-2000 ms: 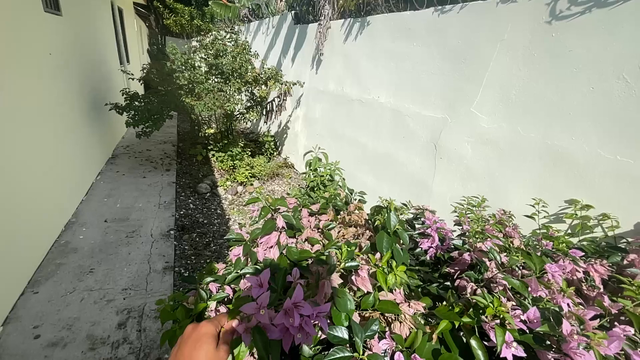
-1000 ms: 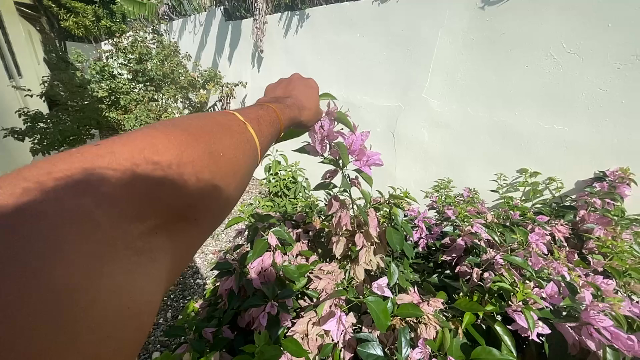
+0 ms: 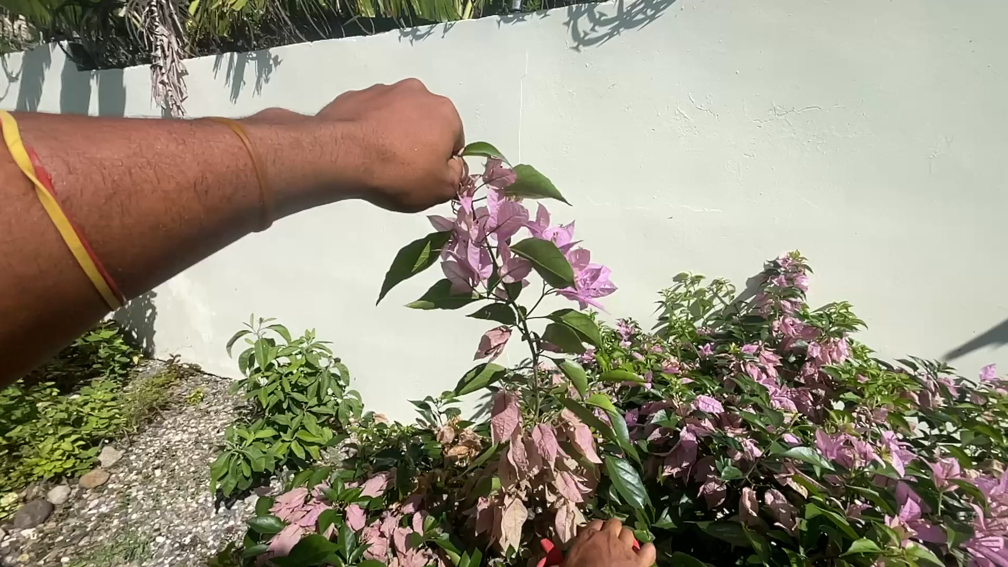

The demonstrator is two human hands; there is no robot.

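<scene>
My left hand (image 3: pixel 405 150) is closed on the tip of a bougainvillea branch (image 3: pixel 534 354) and holds it upright against the pale wall. The branch bears pink-purple bracts (image 3: pixel 504 228) and green leaves near my fingers, with faded, drooping bracts (image 3: pixel 543 457) lower down. At the bottom edge my right hand (image 3: pixel 606 545) is curled around a red-handled tool (image 3: pixel 553 554), low among the leaves beside the faded bracts. Only small red parts of the tool show; its working end is hidden.
A bougainvillea bush (image 3: pixel 756 402) spreads across the right. Behind stands a pale painted wall (image 3: pixel 709 157) with cracks. A small leafy shrub (image 3: pixel 287 402) grows left of the branch, beside gravel (image 3: pixel 173 441) and several stones (image 3: pixel 94 478).
My left hand has risen from the low blooms and holds the branch tip up, as it did one second ago. My right hand with the red-handled tool has come into view. The view has turned right.
</scene>
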